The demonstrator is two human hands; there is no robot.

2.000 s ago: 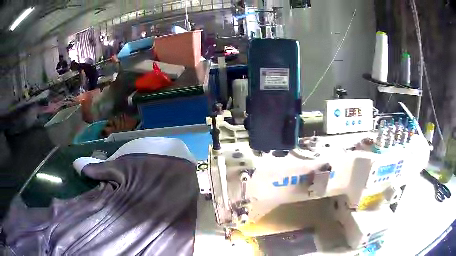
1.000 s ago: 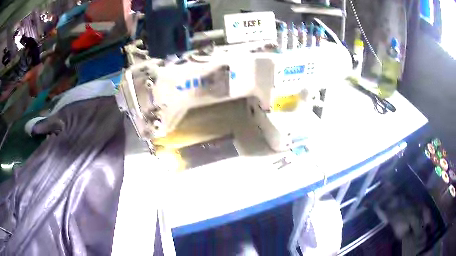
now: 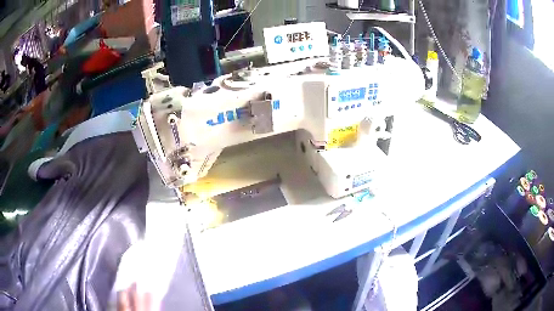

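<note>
Dark grey-purple cloth (image 3: 91, 200) lies draped at the left, with a stiff white strip (image 3: 100, 129) curling along its top edge. My left hand (image 3: 133, 299) shows only as overexposed fingers at the bottom edge, beside the cloth's right border; whether it holds anything cannot be told. My right hand is out of the picture. The white sewing machine (image 3: 234, 115) stands right of the cloth, with yellow light at its needle end and a dark bed plate (image 3: 252, 203) under the arm. No cloth shows under the needle end.
Small open snips (image 3: 340, 212) lie right of the bed plate. Black-handled shears (image 3: 465, 132), a bottle of yellowish liquid (image 3: 471, 91) and a yellow-capped bottle (image 3: 431, 70) are at the far right. Coloured thread spools (image 3: 534, 199) sit lower right, beyond the blue-edged table (image 3: 425, 176).
The view has swung right and down since the oldest frame, bringing in the snips and table edge. Fingers of my left hand have appeared at the bottom left. The cloth looks unmoved.
</note>
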